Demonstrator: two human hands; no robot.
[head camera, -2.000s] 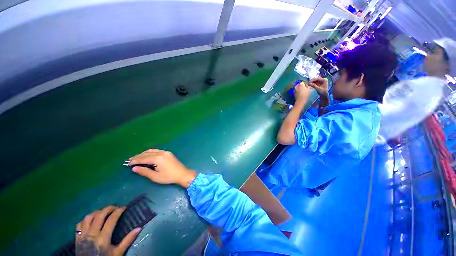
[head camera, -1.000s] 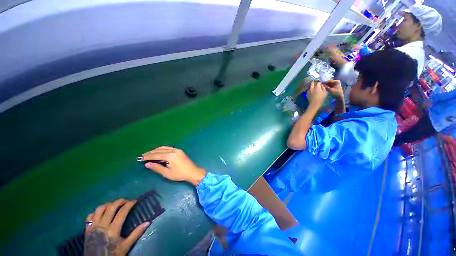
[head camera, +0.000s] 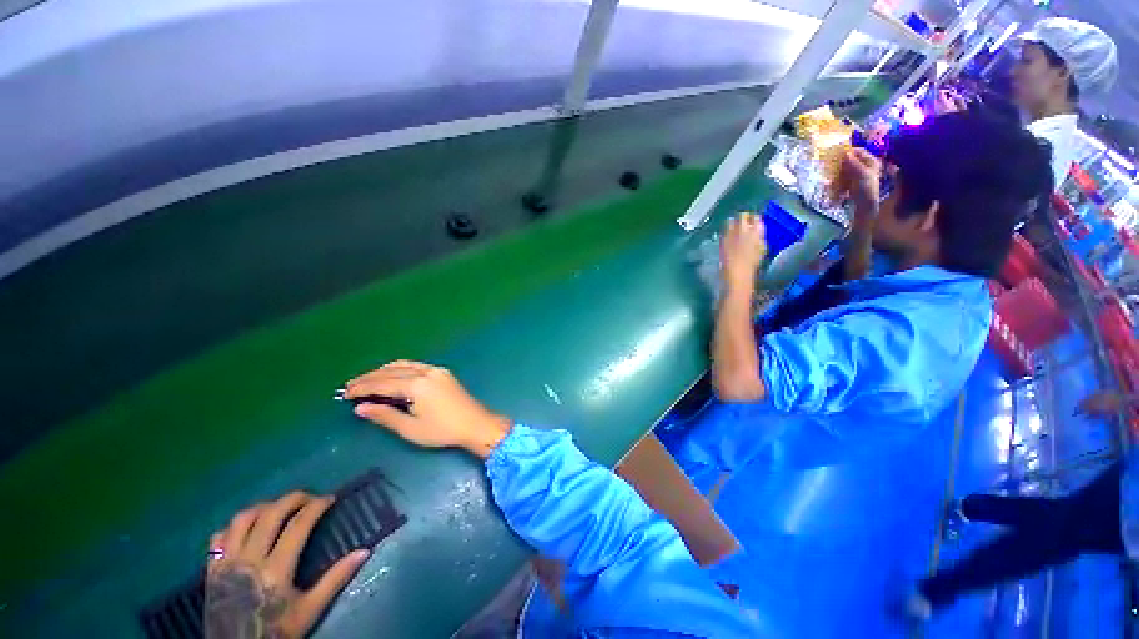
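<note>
My right hand (head camera: 419, 406) rests low over the green bench with dark tweezers (head camera: 381, 401) held between thumb and fingers. Their silvery tips point left, away from the tray. My left hand (head camera: 272, 562) lies across a long black slotted tray (head camera: 362, 514) at the lower left, fingers on its far side and thumb on its near side. The tray's slotted ends show on both sides of the hand; its middle is hidden. I cannot tell whether its slots hold parts.
Several black round units (head camera: 461, 226) stand spaced in a row on the dark far band. A white metal post (head camera: 762, 125) rises ahead. A seated person in a blue smock (head camera: 874, 337) works at the right. A brown cardboard box (head camera: 678, 499) is below the bench edge.
The view has swung slightly from the first frame. The neighbour's hands have moved apart, with a blue object now visible between them. My hands keep nearly the same pose.
</note>
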